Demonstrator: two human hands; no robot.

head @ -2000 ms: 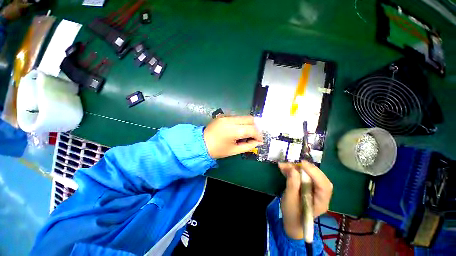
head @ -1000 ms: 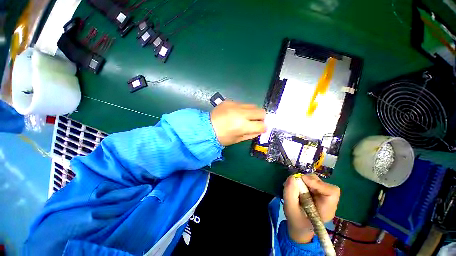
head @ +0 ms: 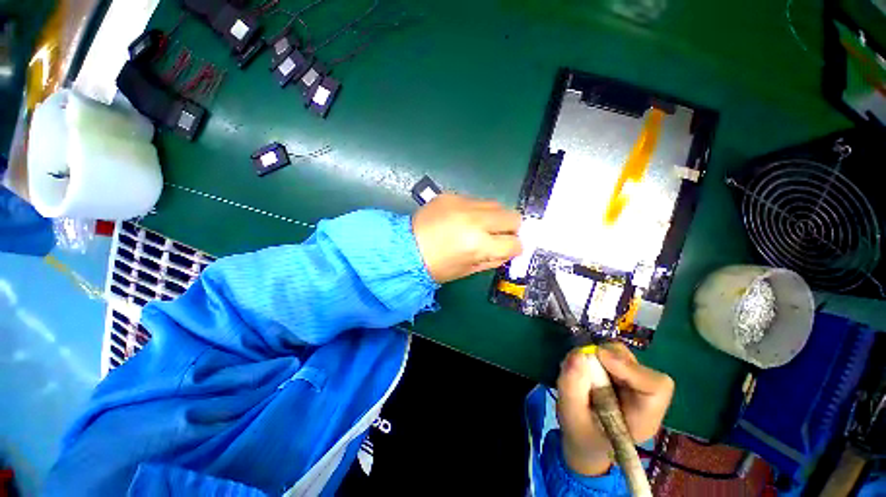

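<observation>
An opened tablet (head: 622, 184) lies tilted on the green bench, silver area up with an orange strip across it. My right hand (head: 614, 403) holds a soldering iron (head: 610, 417) like a pen; its dark tip lies over the mainboard (head: 559, 291) at the tablet's near end. My left hand (head: 466, 236) rests at the tablet's left edge, fingertips together; whether it pinches something there is hidden. A small black part with a pale centre, likely a speaker (head: 425, 190), lies just beyond the left hand. Another (head: 270, 158) with thin leads lies farther left.
Wired black parts (head: 291, 66) lie upper left, near a white roll (head: 92, 160). A slotted white tray (head: 155, 277) is lower left. At right are a tip-cleaner cup (head: 753, 315), a fan (head: 806, 225), a blue box (head: 811, 388) and part of another tablet (head: 860, 78).
The iron has swung from pointing up the tablet to leaning left, its tip over the board's left part. The bench view has shifted, with tablet, cup and fan farther right in the picture.
</observation>
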